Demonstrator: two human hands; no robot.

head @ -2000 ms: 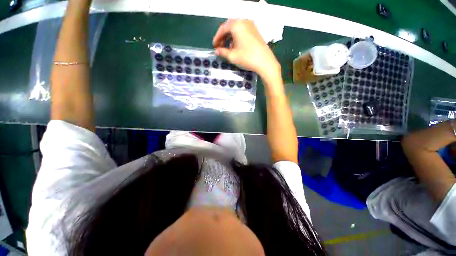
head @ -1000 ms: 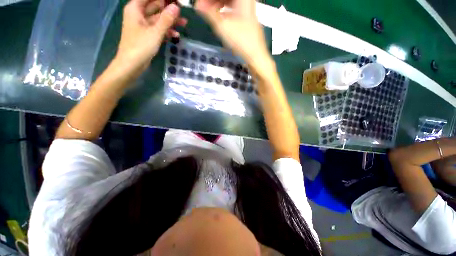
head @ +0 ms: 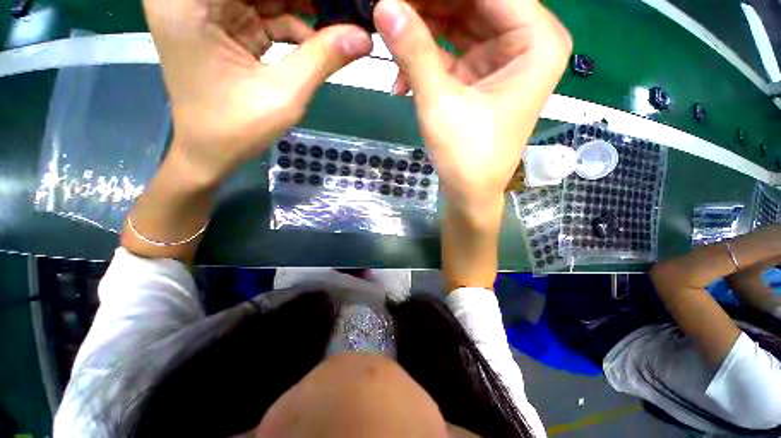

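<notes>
A black unit [head: 347, 12] is held between both hands at the top edge of the picture, partly cut off. My left hand [head: 257, 73] grips it from the left, thumb on its near side. My right hand [head: 467, 77] grips it from the right, its thumb also against it. Whether a pad is on the unit cannot be seen. The pad sheet [head: 338, 214] lies on the worktop below the hands, with rows of black round pads on its far part and a glossy emptied part nearer me.
A clear bag with small parts [head: 94, 184] lies left. At right are larger pad sheets [head: 625, 205] with a unit [head: 606, 224] on top, a white bottle [head: 548, 164] and a round lid [head: 597, 159]. Units ride the green conveyor [head: 617, 34]. A coworker's arm [head: 698, 282] rests far right.
Both hands have come together around the black unit and look larger and closer to the camera. Earlier, my right hand was at the pad sheet and my left arm reached past the top edge.
</notes>
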